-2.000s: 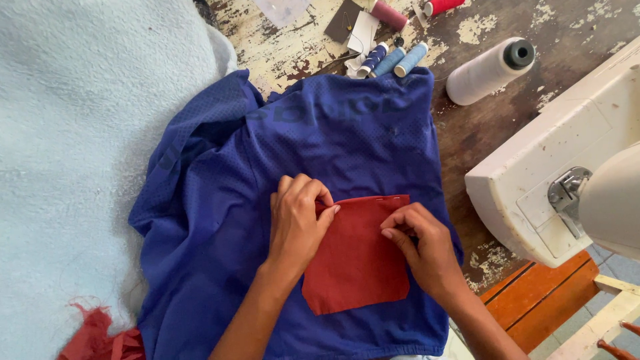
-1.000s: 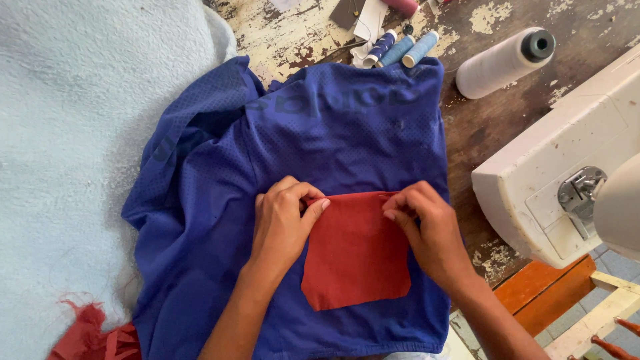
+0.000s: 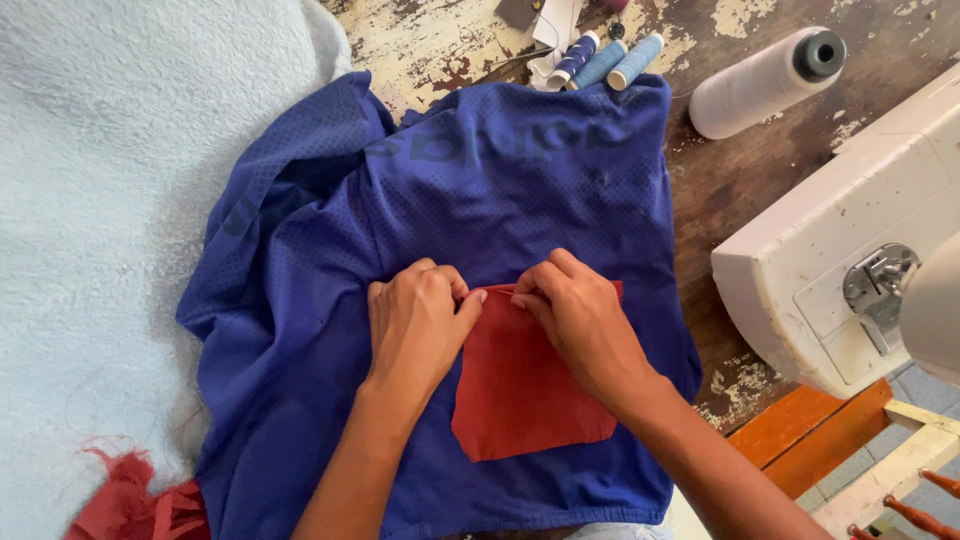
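A red fabric piece [image 3: 536,390], shaped like a pocket, lies on a blue mesh sports garment [image 3: 450,202] with dark lettering. My left hand [image 3: 420,322] pinches the top left corner of the red piece between thumb and fingers. Along the same top edge, my right hand [image 3: 574,315] is pinched close to the left one, left of the top right corner. Between the two hands runs a thin, light line at the edge; whether it is a pin, needle or thread I cannot tell.
Thread spools [image 3: 636,61] lie beyond the garment, near a black button [image 3: 616,31]. A large white thread cone [image 3: 765,84] and a white sewing machine [image 3: 832,247] are at the right. Light blue fleece [image 3: 97,195] covers the left; red scraps [image 3: 135,502] lie lower left.
My right hand has moved left along the top edge of the red piece, from its top right corner toward my left hand. My left hand stays at the top left corner.
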